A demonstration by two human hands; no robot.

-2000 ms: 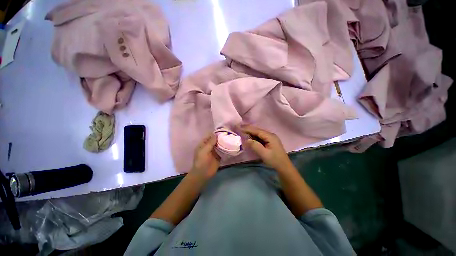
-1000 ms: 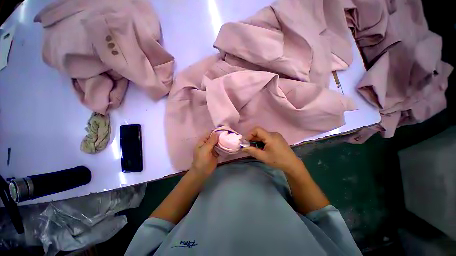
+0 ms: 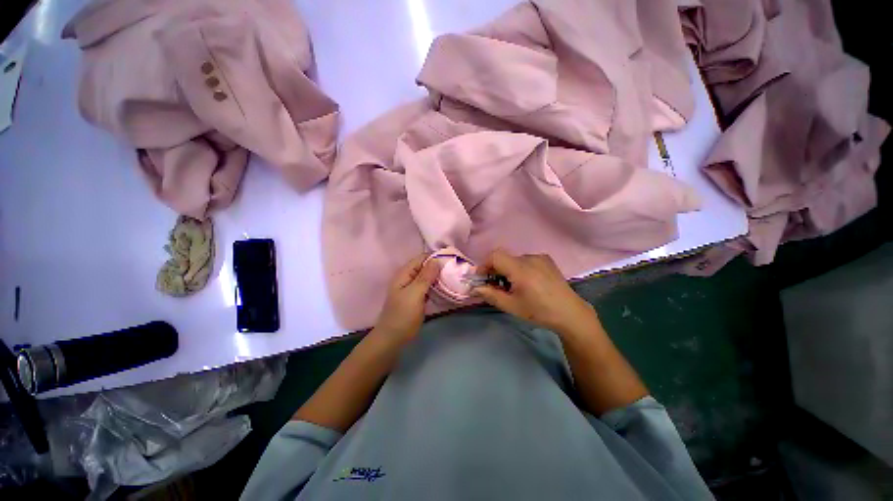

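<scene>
A dusty-pink jacket (image 3: 372,235) lies spread on the table in front of me, one sleeve reaching down to the near edge. My left hand (image 3: 406,296) grips the left side of the sleeve cuff (image 3: 444,287), whose opening faces up and shows paler lining (image 3: 456,273). My right hand (image 3: 534,289) holds small dark snips (image 3: 494,281) with a metallic tip at the right side of the cuff opening. The fingers hide part of the snips.
A second pink jacket (image 3: 211,88) with buttons lies at the left. A beige-green cloth bundle (image 3: 187,257), black phone (image 3: 256,285) and black flask (image 3: 108,354) lie nearer. A jacket pile (image 3: 803,147) hangs over the right edge. Plastic bags (image 3: 166,421) lie below the table.
The snips show more clearly in my right hand, with their tip now at the cuff opening. The view has shifted slightly; the jackets lie much as before.
</scene>
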